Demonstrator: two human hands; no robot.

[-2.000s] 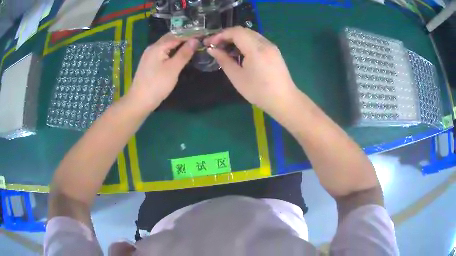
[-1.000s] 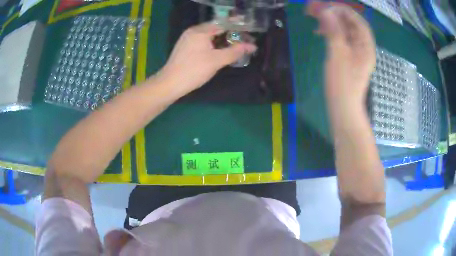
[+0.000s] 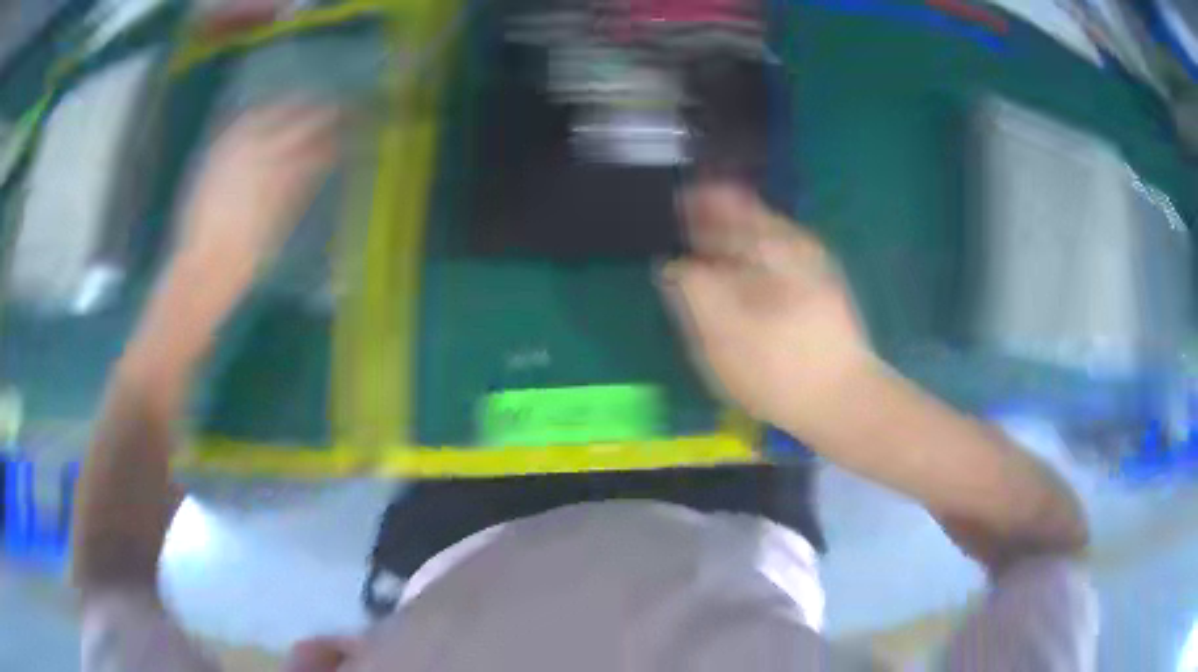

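Observation:
The whole view is blurred by motion. My left hand (image 3: 263, 171) is over the left blister tray (image 3: 296, 79), at the far left beyond the yellow tape; whether it holds anything cannot be told. My right hand (image 3: 762, 289) is at the front right corner of the black fixture base (image 3: 565, 210), fingers towards the fixture; I cannot tell if it holds a part. The silvery nest (image 3: 633, 142) of the test fixture shows at the back centre, apart from both hands. The red clamp handle (image 3: 683, 16) shows at the top edge.
A whitish-grey block (image 3: 82, 184) stands at the far left. The right blister trays (image 3: 1062, 236) stand beyond the blue tape. The green label (image 3: 572, 415) lies at the front edge, with a small pale thing (image 3: 527, 357) just behind it.
My left hand has left the fixture nest and moved left to the left tray. My right hand has come from the right side back towards the fixture base. The red handle now shows.

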